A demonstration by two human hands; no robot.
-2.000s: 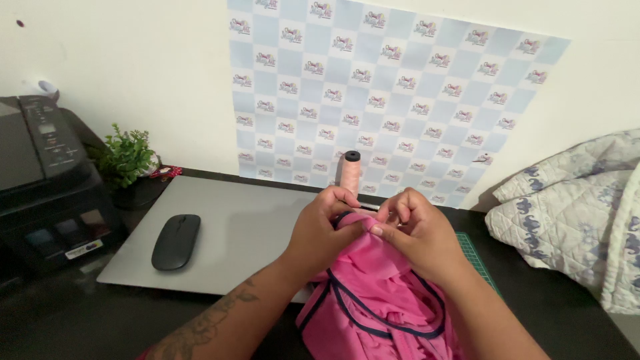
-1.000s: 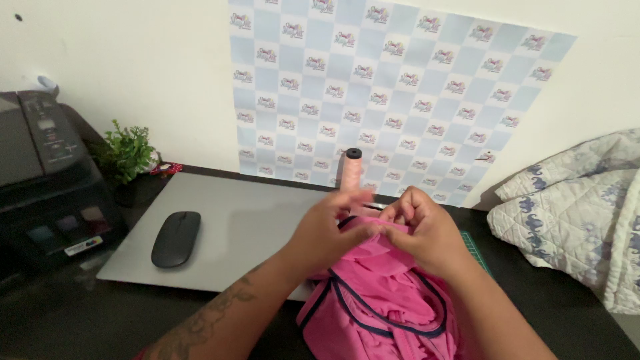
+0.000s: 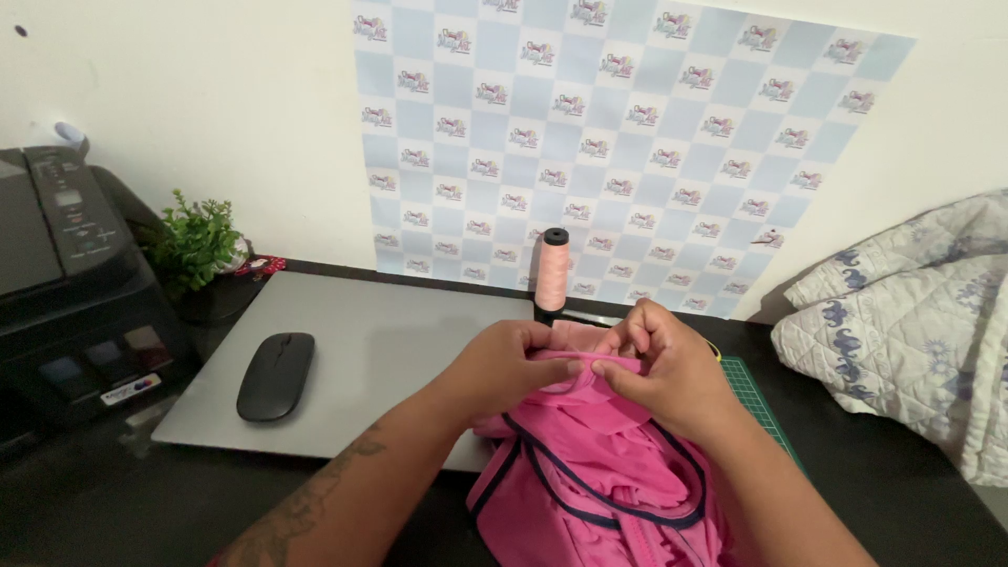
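Observation:
Pink fabric with dark navy trim (image 3: 614,472) lies bunched at the near side of the black desk. My left hand (image 3: 512,370) pinches its upper folded edge between thumb and fingers. Close beside it, my right hand (image 3: 661,370) grips the same edge, thumb tip near the left thumb, index finger bent above. Whether a needle or pin is between the fingertips cannot be told. Just behind the hands stands a cone of peach thread (image 3: 553,272) with a black top. A thin shiny metal object (image 3: 591,318) lies partly hidden by the right hand.
A closed grey laptop (image 3: 354,354) carries a black mouse (image 3: 276,376) at left. Further left are a black printer (image 3: 87,291) and a green plant (image 3: 197,240). A green cutting mat (image 3: 760,405) shows right of my right hand; quilted fabric (image 3: 890,339) lies beyond. Patterned paper (image 3: 630,150) covers the wall.
The pink fabric's upper edge has shifted in my fingers, and a lighter pink fold now shows above it between my hands. Both hands stay close together at nearly the same place.

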